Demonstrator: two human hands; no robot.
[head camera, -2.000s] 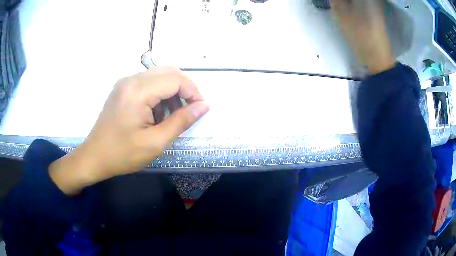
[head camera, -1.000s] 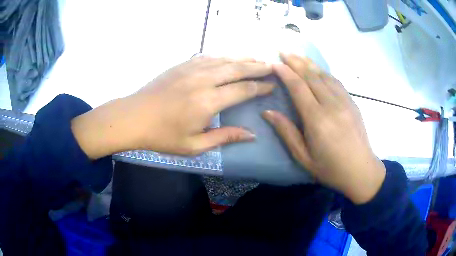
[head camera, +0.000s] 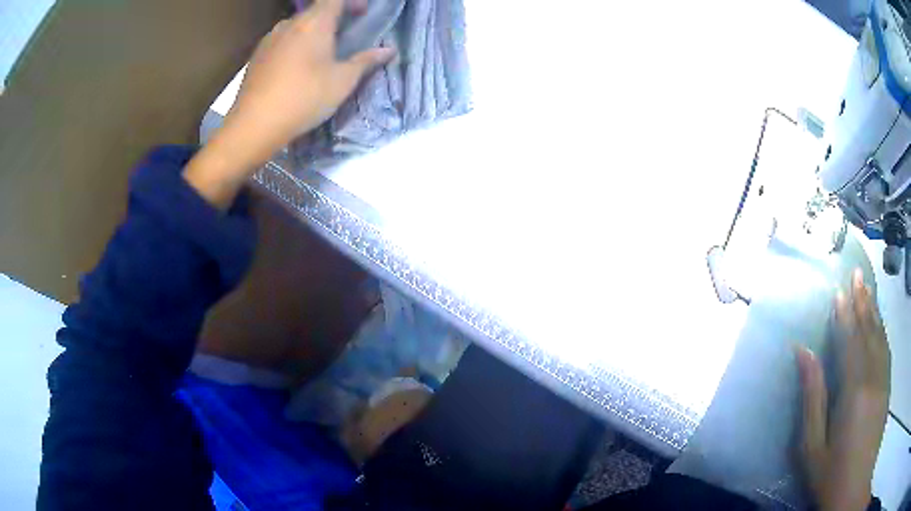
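My left hand (head camera: 305, 75) is at the upper left, over a limp bundle of grey cut pieces (head camera: 425, 75) on the table's left end. Its thumb is spread; its fingertips are cut off by the top edge, so a hold cannot be told. My right hand (head camera: 849, 389) lies flat at the lower right on a smooth light grey panel (head camera: 744, 409). The panel runs from the table's front edge up to the needle area under the machine head (head camera: 874, 150). The needle end is washed out by glare.
The measuring tape (head camera: 469, 314) runs along the front table edge. A pale bent tab (head camera: 721, 274) is at the bed plate's corner. A brown board-like surface (head camera: 120, 130) is at far left. Blue plastic (head camera: 265, 439) and pale cloth or wrap (head camera: 400, 344) are below the table.
The view has swung left. My left hand has left the grey panel and moved to the bundle. My right hand remains on the panel, whose far end now reaches the needle area.
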